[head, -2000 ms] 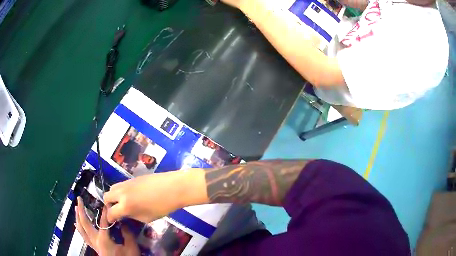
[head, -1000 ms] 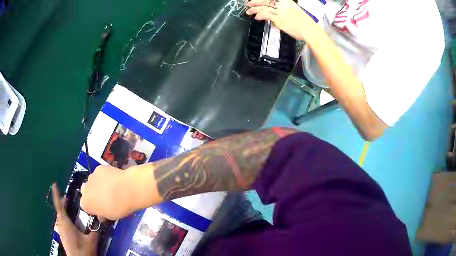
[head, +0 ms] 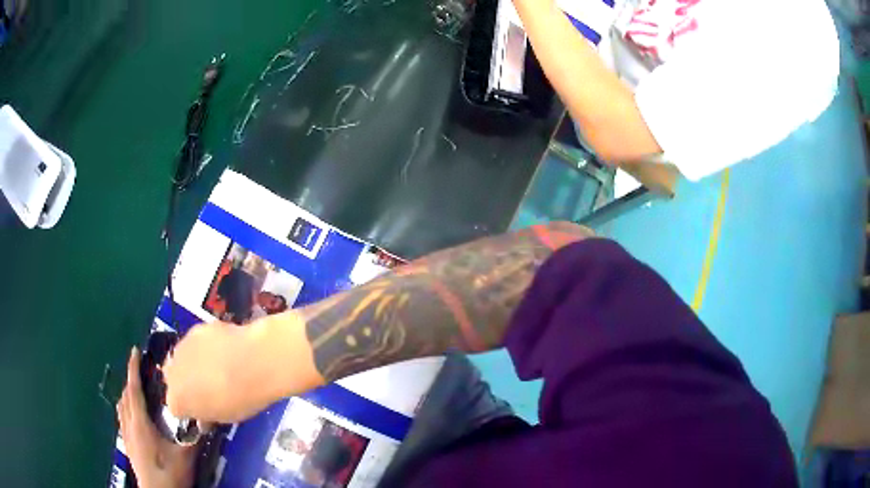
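Note:
A black housing (head: 158, 374) lies at the lower left on the printed work mat (head: 334, 250), mostly covered by my hands. A white wire loop (head: 189, 434) shows at my fingers. The black power cord (head: 192, 133) runs from the housing up to a tied bundle on the green surface. My right hand (head: 215, 374) is over the housing, fingers bent down into it and hidden, so its grip cannot be told. My left hand (head: 153, 440) lies along the housing's near side, fingers around its edge.
White covers (head: 36, 172) lie at the far left on the green surface (head: 95, 286). Wire scraps lie on the black bench (head: 382, 143). A person in white sits at the upper right, an arm over another black housing (head: 510, 57). The floor (head: 658, 257) is light blue.
My right hand has moved down and left over the housing, and my left fingers have shifted to its edge. The other person's housing has come into view at the top.

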